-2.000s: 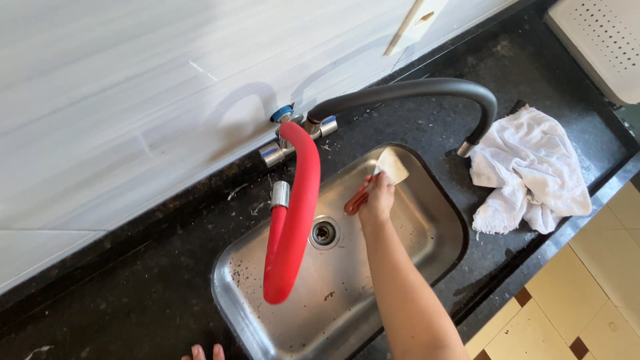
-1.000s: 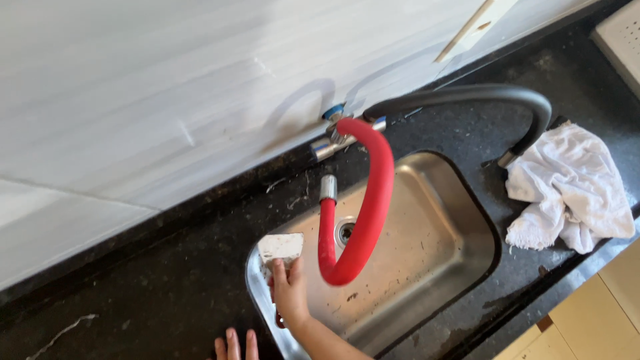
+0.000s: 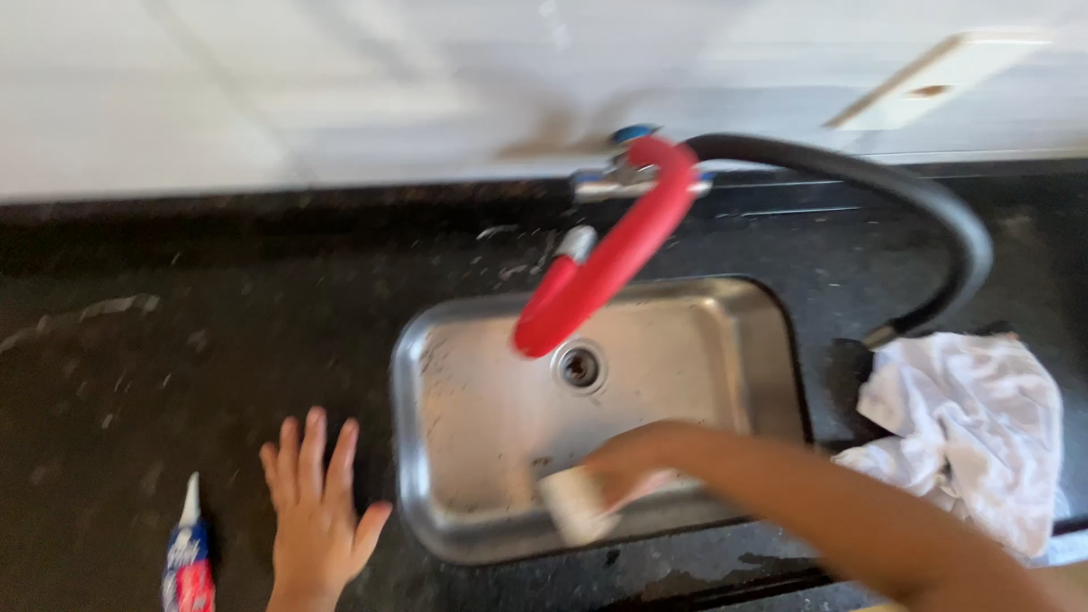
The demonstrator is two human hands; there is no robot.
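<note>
My right hand [image 3: 633, 463] grips a small whitish flat piece [image 3: 578, 506], blurred by motion, at the near rim of the stainless steel sink [image 3: 510, 416]. In the earlier views that piece has a reddish-brown handle, like a scraper or putty knife; now the handle is hidden. Dark crumbs and streaks dot the basin around the drain [image 3: 580, 366]. Flat on the black stone countertop, left of the sink, rests my left hand [image 3: 319, 510], fingers spread and holding nothing. Beside it lies a blue and red tube with a white nozzle [image 3: 189, 552].
A red flexible faucet spout [image 3: 608, 255] hangs over the basin. The black flexible spout [image 3: 901, 187] arches right, its tip beside a crumpled white cloth [image 3: 969, 425]. Behind stands a pale wall with an outlet plate [image 3: 935, 81]. The black countertop [image 3: 212, 340] bears whitish smears.
My right hand has gone with the held piece from the sink's right part to its left end, then to the near rim. More of my left hand shows, and the tube has come into view.
</note>
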